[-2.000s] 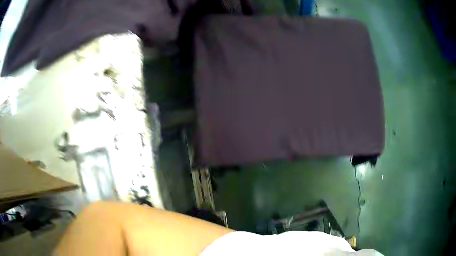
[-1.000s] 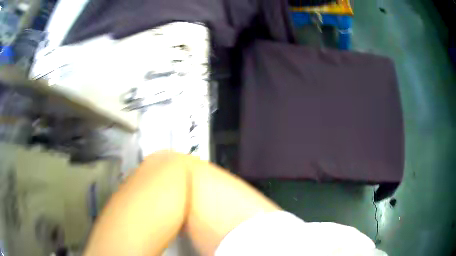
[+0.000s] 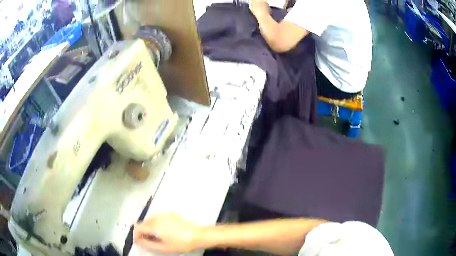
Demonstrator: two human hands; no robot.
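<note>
My right hand (image 3: pixel 167 233) lies low on the white table beside the sewing machine, its forearm reaching in from the right. Its fingers are curled; a small dark patch shows at them, but whether they grip it is unclear. The worn cream sewing machine (image 3: pixel 107 85) fills the left side, with its round dial facing the table. Dark cloth (image 3: pixel 100 249) shows at the bottom edge under the machine, mostly cut off. My left hand is out of the picture.
A brown cardboard panel (image 3: pixel 182 55) stands at the machine's far end. Plum-brown cloth (image 3: pixel 320 172) covers a stack right of the table (image 3: pixel 200 175). Beyond, a person in a white top (image 3: pixel 340 40) sits over more such cloth. A blue bin (image 3: pixel 445 80) stands far right.
The view has swung, bringing the machine and the seated person into sight. My right arm, sharply bent before, now reaches leftwards across the table edge with its hand visible. The covered stack appears lower.
</note>
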